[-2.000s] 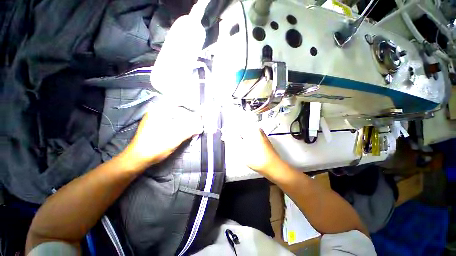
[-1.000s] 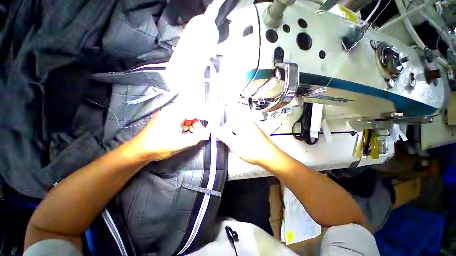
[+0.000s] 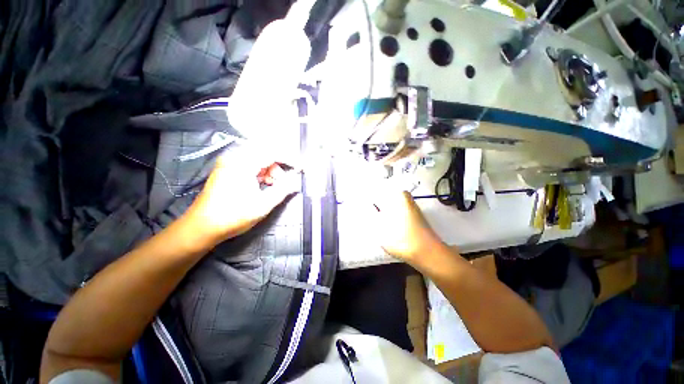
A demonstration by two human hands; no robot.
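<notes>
A dark grey checked garment (image 3: 247, 262) lies left of the white sewing machine (image 3: 480, 75) and hangs toward my lap. Its black band with white-striped tape (image 3: 309, 289) runs up toward the needle area, which is washed out by glare. My left hand (image 3: 244, 195) rests on the garment at the band's left side, with a small reddish thing (image 3: 268, 175) in its curled fingers. My right hand (image 3: 394, 217) is right of the band on the machine bed, apart from the left hand. Its fingertips are lost in glare, so I cannot tell if it holds anything.
The bright machine lamp (image 3: 270, 75) is above my left hand. Black-handled scissors (image 3: 452, 184) lie on the bed under the machine arm. Yellow-handled tools (image 3: 555, 206) are at the bed's right end. A white paper sheet (image 3: 450, 330) with a yellow mark lies below my right forearm.
My right hand has moved right, away from the band and from my left hand. The reddish thing in my left hand, not visible two seconds ago, still shows. The view has shifted slightly.
</notes>
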